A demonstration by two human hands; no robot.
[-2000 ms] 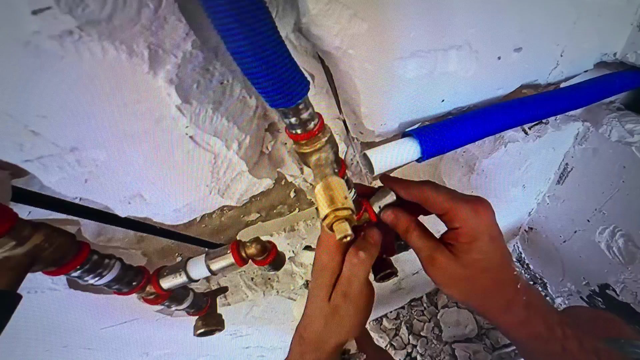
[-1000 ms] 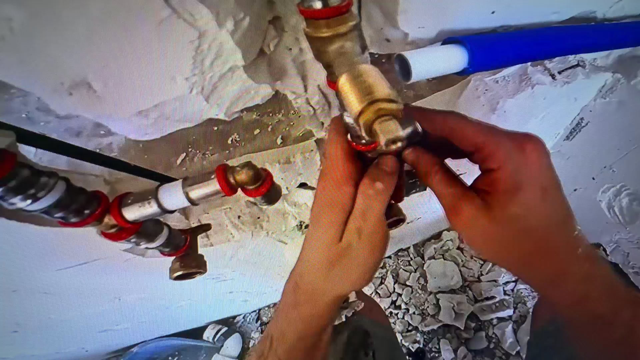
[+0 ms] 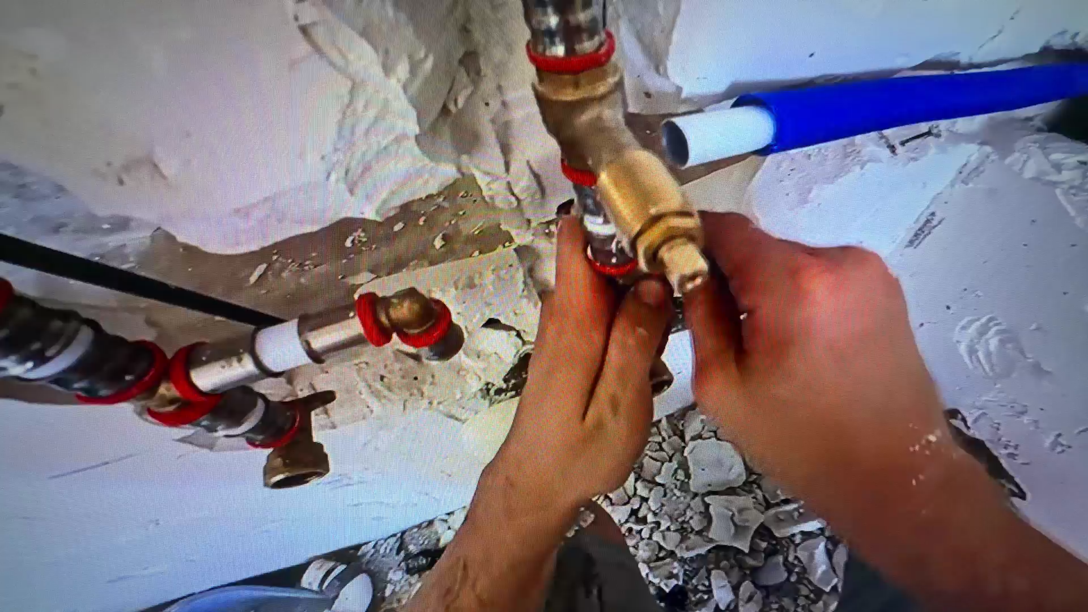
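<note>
A brass valve fitting (image 3: 650,200) hangs under a press joint with a red ring (image 3: 571,54), tilted down to the right. Behind it a short metal press sleeve (image 3: 599,223) with red rings runs downward. My left hand (image 3: 578,382) has its fingers around the lower end of that sleeve, its thumb below the brass fitting. My right hand (image 3: 807,340) closes in from the right, fingertips behind and under the fitting's end. What the fingertips grip is mostly hidden. Above my right hand, an open white pipe end (image 3: 722,136) sticks out of a blue corrugated sleeve (image 3: 918,102), apart from the fitting.
At left, press fittings with red rings (image 3: 221,370) join a brass elbow (image 3: 410,311) and a brass wall-plate outlet (image 3: 296,463). A black rod (image 3: 136,280) lies in the wall channel. Broken rubble (image 3: 722,501) covers the floor below, beside rough white plaster (image 3: 212,110).
The view has moved closer and shifted. A short metal sleeve seen between my fingers two seconds ago is now hidden behind my right hand and the brass fitting.
</note>
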